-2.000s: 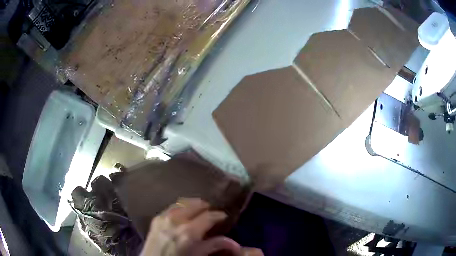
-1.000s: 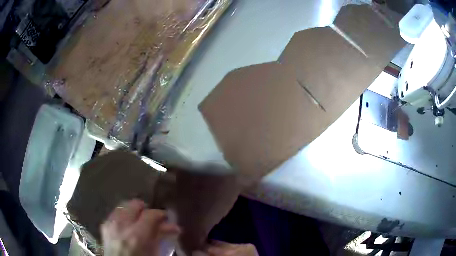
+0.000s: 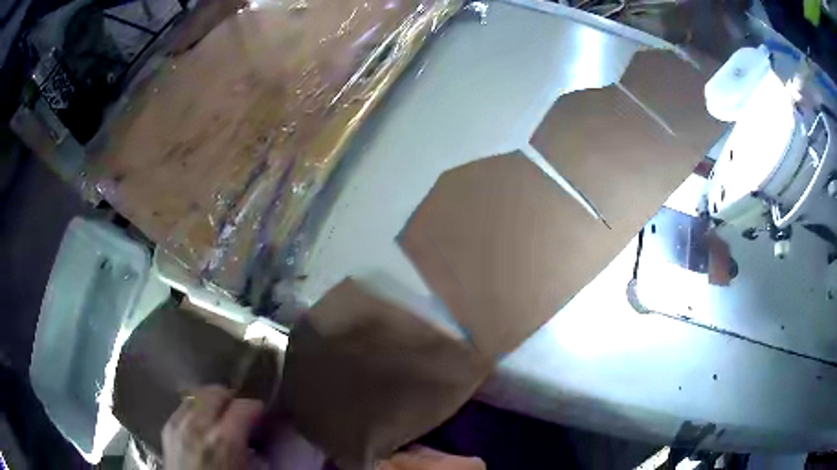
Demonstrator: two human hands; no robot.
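A linked row of brown panels (image 3: 500,243) lies on the white table, with narrow gaps between the panels. The row runs over the front edge, where a darker brown panel (image 3: 367,367) hangs down towards me. My left hand (image 3: 213,430) is at the lower left, its fingers closed on another dark brown panel (image 3: 151,372). My right hand (image 3: 431,459) is at the bottom edge, mostly cut off, at the lower edge of the hanging panel. Whether it grips the panel or a tool cannot be seen.
A plastic-wrapped board (image 3: 220,119) covers the upper left. A white tub (image 3: 78,321) stands at the left. A white sewing machine (image 3: 762,156) stands at the right, with a small brown piece (image 3: 720,257) near its metal plate. Dark cloth lies below the table edge.
Since a second ago, the hanging panel has spread flatter and more of it shows. My left hand is slightly lower. Since two seconds ago, that hand has moved left with a panel, uncovering the hanging one.
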